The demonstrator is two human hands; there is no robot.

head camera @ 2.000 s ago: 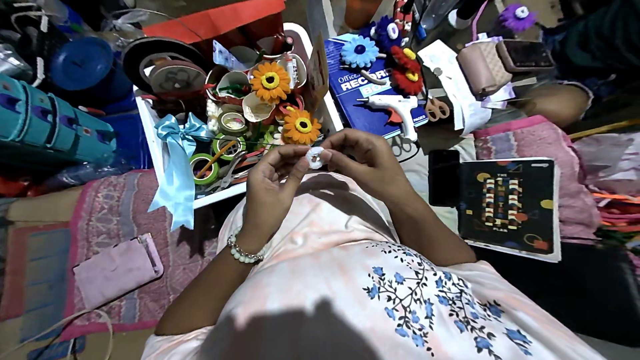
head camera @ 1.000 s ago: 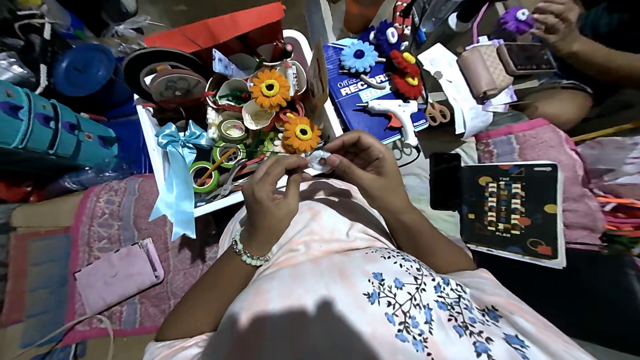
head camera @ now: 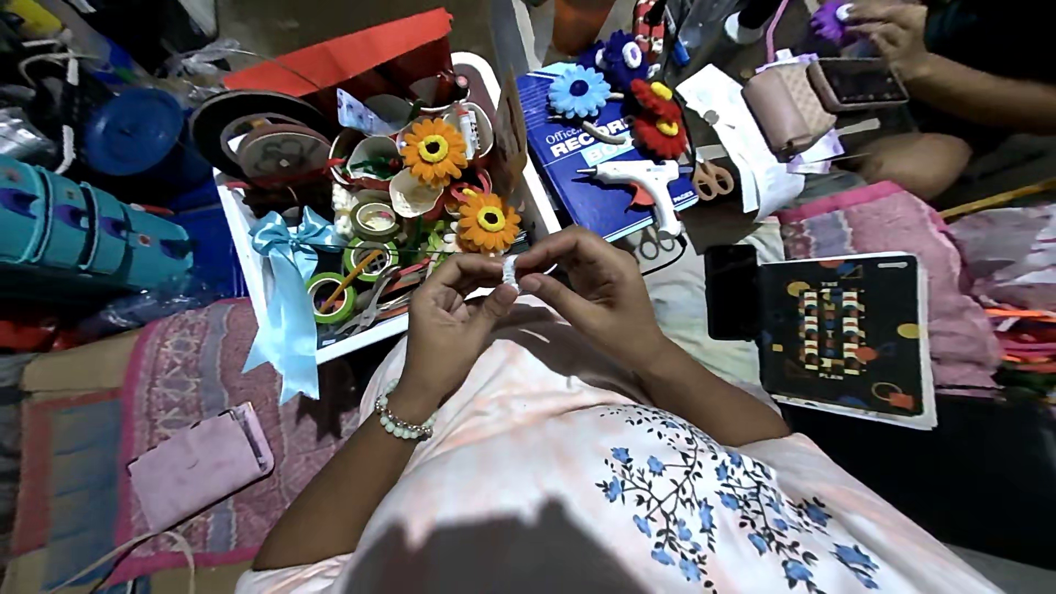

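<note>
A small white coiled piece [head camera: 511, 272], its material too small to tell, is pinched between the fingertips of my left hand [head camera: 456, 318] and my right hand [head camera: 590, 289]. Both hands meet above my lap, at the front right corner of a white tray [head camera: 363, 340]. Behind my left hand, orange craft flowers [head camera: 488, 223] with yellow and black centres stand in the tray, beside rolls of green tape [head camera: 332, 299] and scissors [head camera: 375, 304]. A white glue gun [head camera: 639, 176] lies on a blue record book [head camera: 569, 194] beyond my right hand.
Light blue, dark blue and red flowers [head camera: 660, 120] lie on the book, with orange-handled scissors [head camera: 712, 180] beside it. At right are a black phone [head camera: 731, 293] and a black-covered planner [head camera: 846, 330]. A pink wallet [head camera: 200, 466] lies left. Another person's hand [head camera: 895, 37] holds a purple flower [head camera: 829, 22].
The white piece has turned between my fingers and now shows its narrow, ridged side. The other person's hand, out of view two seconds ago, has come in at the upper right and reached the purple flower.
</note>
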